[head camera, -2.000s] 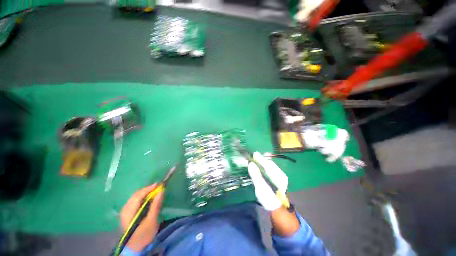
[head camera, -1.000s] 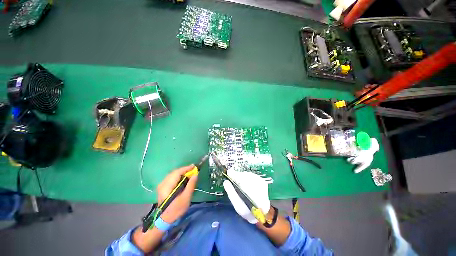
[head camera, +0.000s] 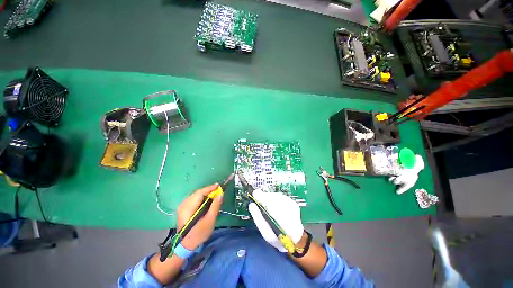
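A green circuit board (head camera: 275, 163) lies solder side up on the green mat. My bare left hand (head camera: 198, 216), with a blue strap at the wrist, holds a yellow-and-black soldering iron (head camera: 194, 220); its tip is at the board's left part. My white-gloved right hand (head camera: 278, 218) holds a second yellow-and-black soldering iron (head camera: 270, 219); its tip is close to the first. Solder wire (head camera: 164, 163) runs from the solder reel (head camera: 166, 110) toward my left hand and the board's lower left edge. Whether the tips touch the leads is too small to tell.
Iron stands with sponges sit left (head camera: 120, 154) and right (head camera: 354, 161). Side cutters (head camera: 333, 188) lie open right of the board. A spare white glove (head camera: 407, 179) is by the green lid (head camera: 406, 157). Black fans (head camera: 42, 100) stand far left. More boards (head camera: 228, 27) lie on the belt.
Since the blurred earliest frame, both irons have come together over the board's left part. Over the last second my hands and the board have barely moved.
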